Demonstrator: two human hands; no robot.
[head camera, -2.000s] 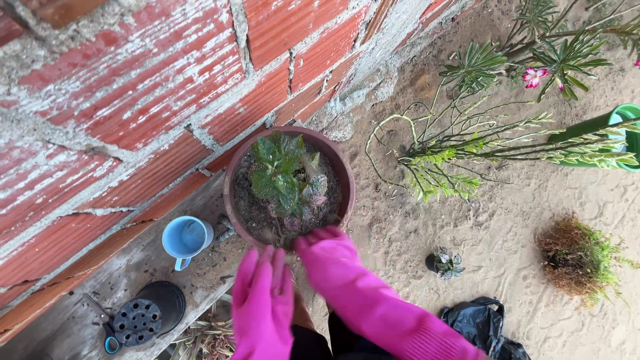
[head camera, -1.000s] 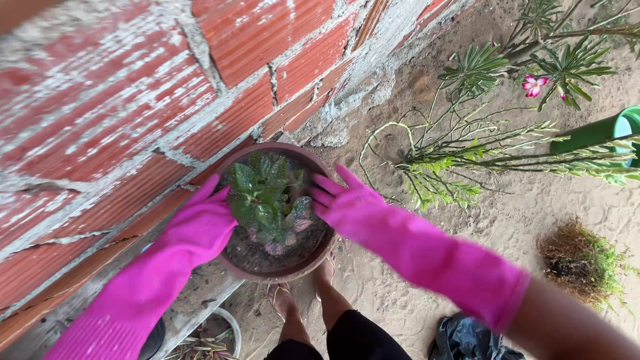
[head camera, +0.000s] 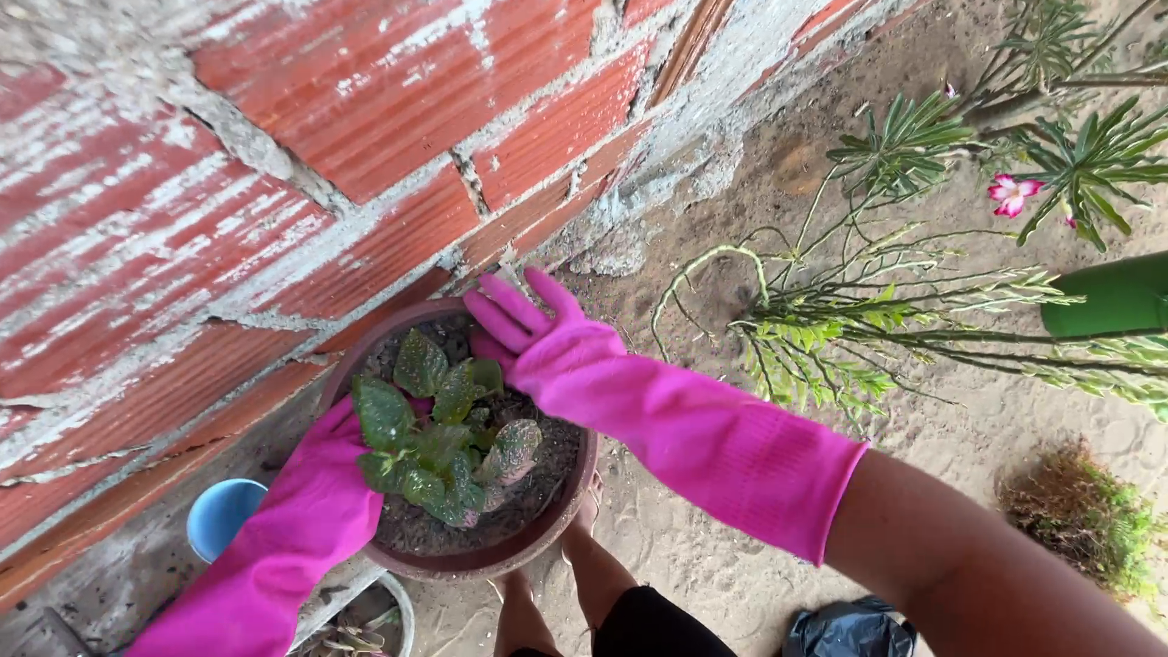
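A round brown plant pot (head camera: 589, 465) full of dark soil stands against the brick wall, with a speckled green leafy plant (head camera: 447, 447) growing in it. My left hand (head camera: 333, 484), in a pink rubber glove, reaches in over the pot's left side; its fingertips are hidden under the leaves. My right hand (head camera: 538, 333), in a matching long glove, is at the upper right rim, its fingers apart and some of them over the soil. Nothing shows in its grasp.
The painted brick wall (head camera: 392, 100) runs close behind the pot. A light blue cup (head camera: 224, 516) is beside my left forearm. To the right are a thin-stemmed plant (head camera: 776, 319), a green container (head camera: 1109, 297), a low bushy plant (head camera: 1077, 520) and a black plastic bag (head camera: 849, 630) on sand.
Two seconds ago both hands were together at the pot's near edge; now they are on opposite sides. Since one second ago, my right hand has moved to the upper rim and my left fingers in under the leaves.
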